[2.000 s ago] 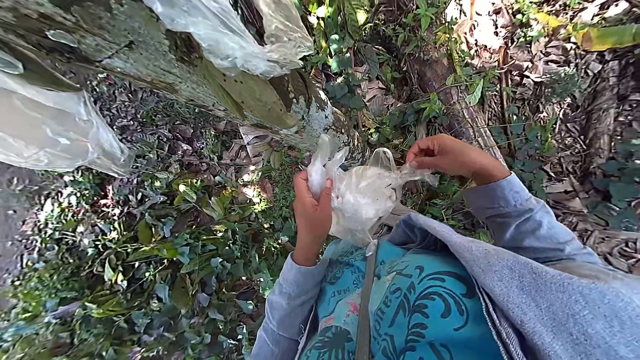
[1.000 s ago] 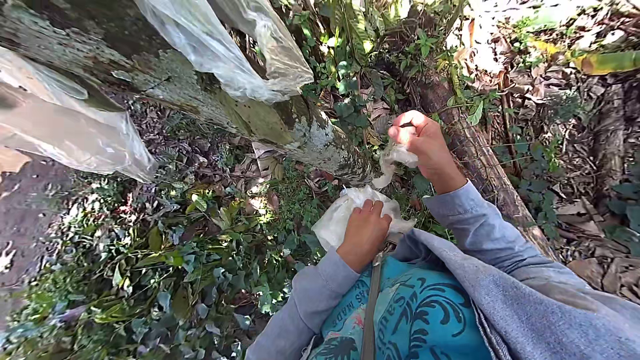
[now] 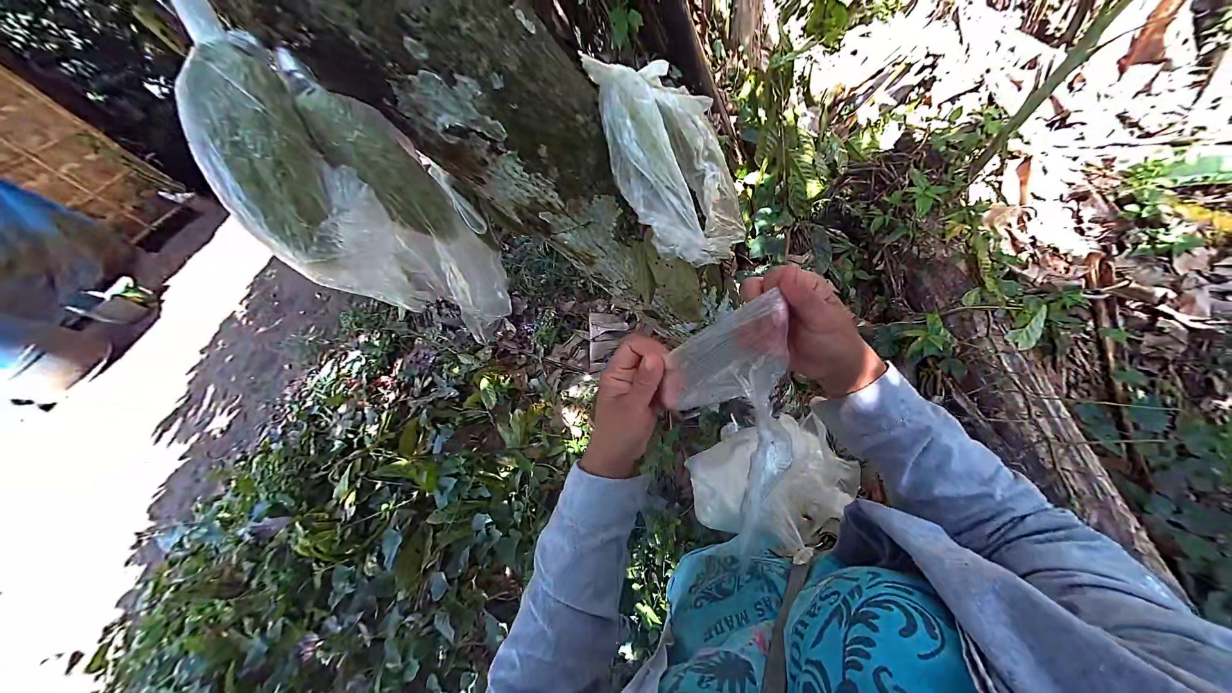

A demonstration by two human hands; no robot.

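My left hand (image 3: pixel 626 399) pinches one edge of a clear plastic bag (image 3: pixel 727 354), and my right hand (image 3: pixel 813 327) grips its other edge. The bag is stretched taut between them, with a loose part trailing down. Below it, a bundle of whitish plastic bags (image 3: pixel 722 476) hangs at my waist, by a strap (image 3: pixel 784 626) over the teal printed shirt. Two long green fruits in clear plastic bags (image 3: pixel 279 164) hang at the upper left, beside the tree trunk. Another pair of translucent bags (image 3: pixel 664 154) hangs against the trunk above my hands; their contents are unclear.
A lichen-covered tree trunk (image 3: pixel 520 135) slants down toward my hands. Leafy ground plants (image 3: pixel 385 500) spread at the lower left, beside a sunlit path (image 3: pixel 96 500). A fallen log (image 3: pixel 1039 414) lies at the right. Blurred blue material (image 3: pixel 48 231) shows at the far left.
One second ago my left hand was on the whitish bundle and my right held crumpled plastic above it; now both hands stretch a clear bag. The view has shifted, showing the path and bagged fruits.
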